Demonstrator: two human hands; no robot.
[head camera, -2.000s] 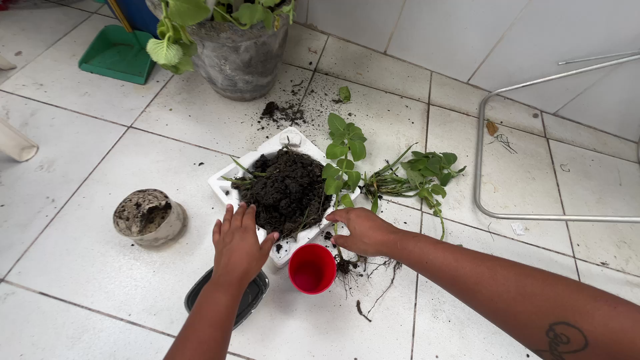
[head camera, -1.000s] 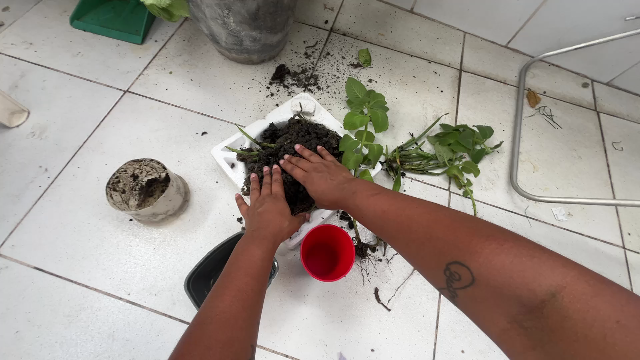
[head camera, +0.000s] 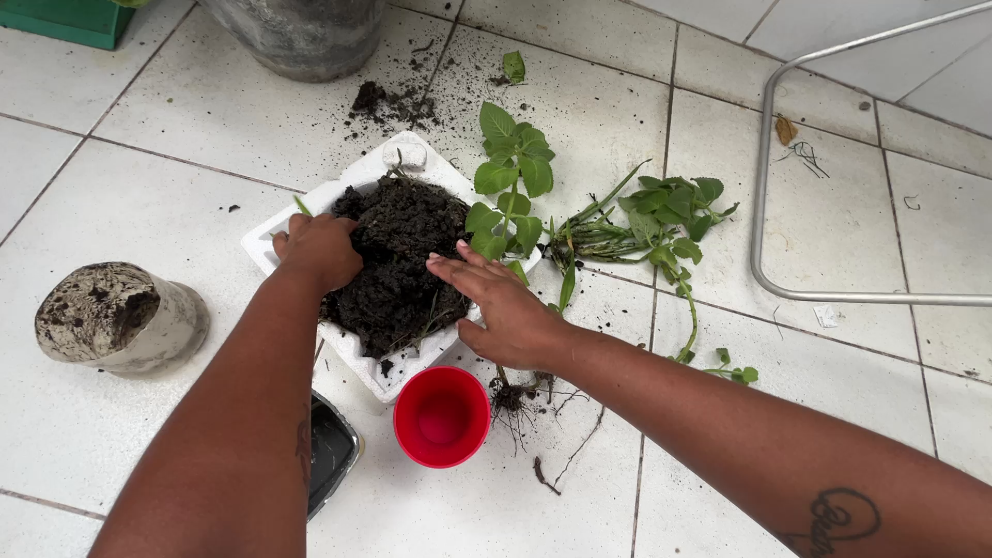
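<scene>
A mound of dark soil fills a white foam tray on the tiled floor. My left hand is at the soil's left edge, fingers curled around something at a green shoot's base; what they grip is hidden. At the soil's right side rests my right hand, fingers apart, holding nothing. A leafy green cutting lies over the tray's right side, with roots showing below my right hand. Just below the tray stands an empty red plastic cup. Uprooted plants lie to the right.
A dirty round container is at left, and a black container sits partly behind my left forearm. At the top are a grey pot and a green dustpan. A metal tube frame stands at right. Soil crumbs dot the floor.
My left hand has moved from the lower part of the soil to its left edge. My right hand, on top of the soil a second ago, has drawn back to its right side.
</scene>
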